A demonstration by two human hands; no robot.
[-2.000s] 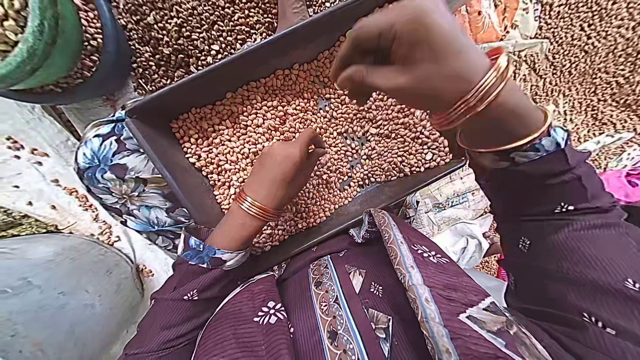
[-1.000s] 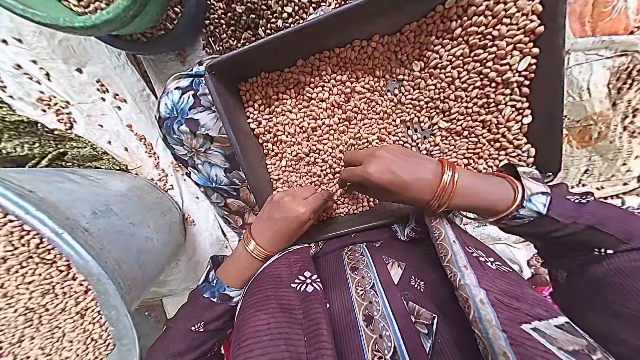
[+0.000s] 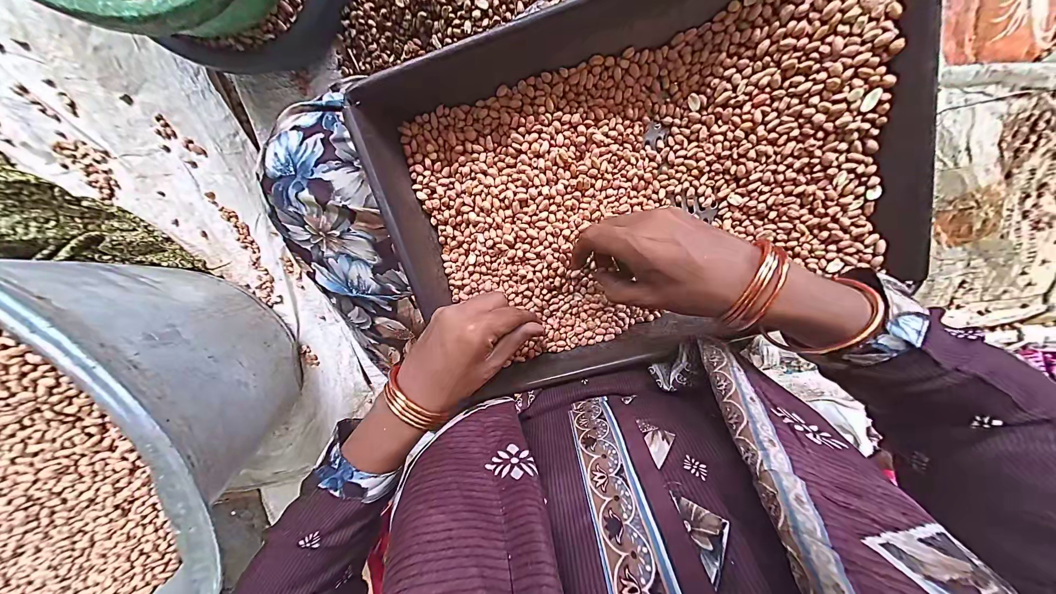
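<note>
A dark rectangular tray [image 3: 388, 202] lies tilted across my lap, with a layer of shelled peanuts [image 3: 528, 173] spread over its bottom. My left hand [image 3: 478, 342] rests at the tray's near left edge, fingers curled over the peanuts there; whether a nut is between them cannot be told. Just right of it, my right hand [image 3: 664, 260] hovers low over the peanuts with bent fingers and thumb, and its fingertips are partly hidden. Patches of the tray's patterned bottom [image 3: 695, 206] show through beyond the right hand.
At the lower left stands a large grey metal tub [image 3: 165, 355] holding peanuts. A green basin [image 3: 223, 16] sits at the upper left, in a dark one. Pale sheeting [image 3: 107, 41] with scattered nuts covers the ground. More dark nuts [image 3: 412, 29] lie beyond the tray.
My right hand was raised above the tray's right part two seconds ago and has come down beside the left. Since a second ago the two hands have moved slightly apart. The view has shifted.
</note>
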